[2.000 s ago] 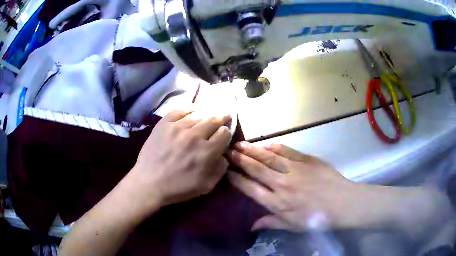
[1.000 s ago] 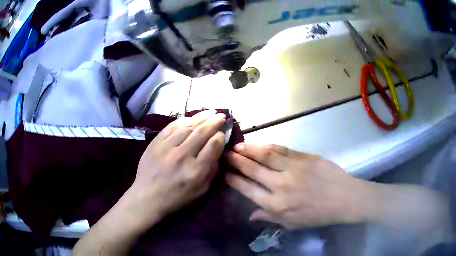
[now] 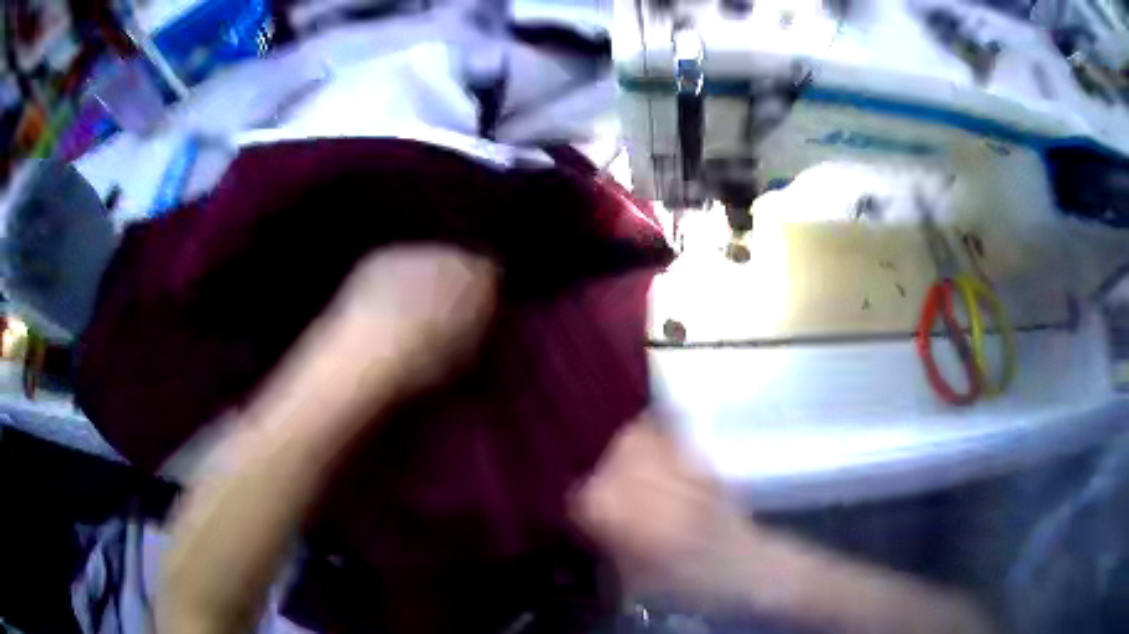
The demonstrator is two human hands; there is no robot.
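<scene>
The maroon garment panel (image 3: 557, 372) is spread over the left half of the table and hangs down at the front. Its right corner lies by the needle area of the sewing machine (image 3: 854, 118). My left hand (image 3: 427, 303) is blurred and lies on the panel; its fingers cannot be made out. My right hand (image 3: 644, 495) is blurred at the panel's lower right edge; whether it grips the cloth is unclear.
Scissors with a red and a yellow loop (image 3: 951, 341) lie on the machine bed, right of the needle. Pale cloth (image 3: 384, 93) is heaped behind the maroon panel. A grey rounded object (image 3: 56, 248) is at the left edge. The table's front edge (image 3: 867, 477) runs across the right.
The view has shifted. The maroon panel now spreads further back and covers the white ladder-marked edge. My hands have parted and moved away from the needle, my right hand down towards the front edge.
</scene>
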